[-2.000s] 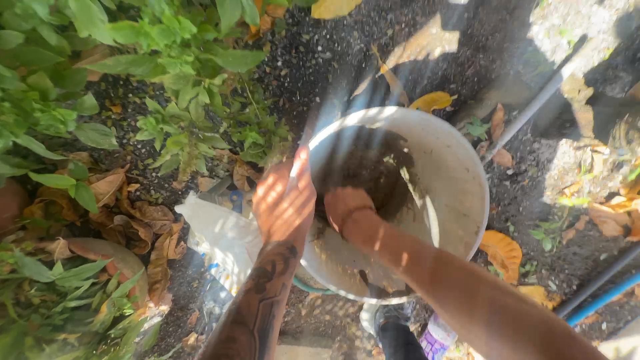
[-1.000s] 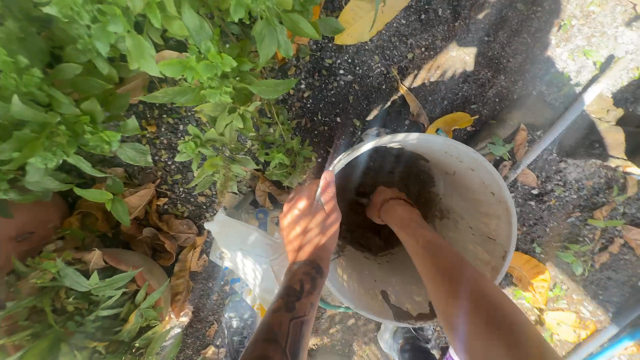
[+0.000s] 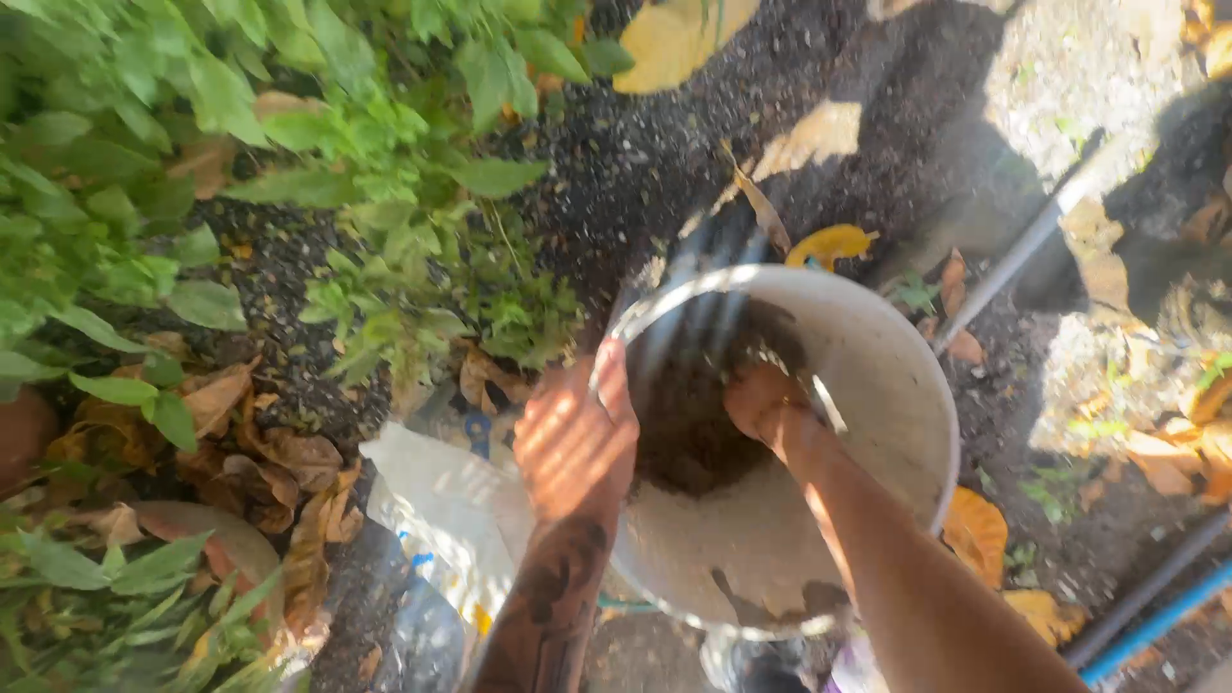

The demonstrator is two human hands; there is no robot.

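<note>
A round white bucket [image 3: 890,385] stands on the ground, its inner wall smeared with mud. My left hand [image 3: 577,433] grips the bucket's left rim, thumb along the edge and fingers on the outside. Inside, my right hand [image 3: 765,399] reaches down to dark wet soil [image 3: 693,423] at the bottom; its fingers look curled, but their tips are hidden by the hand and blur, so whether it holds any soil is unclear. A white plastic bag [image 3: 448,496] lies just left of the bucket, beside my left wrist.
Leafy green plants [image 3: 385,144] fill the upper left, with dry brown leaves [image 3: 279,462] below them. A grey pole [image 3: 1020,245] lies on the right, and a blue pipe [image 3: 1165,621] at the lower right. Part of a shoe [image 3: 736,659] shows below the bucket.
My right hand has shifted within the bucket, toward its right side since one second ago. My left hand stays on the rim. The view has moved somewhat.
</note>
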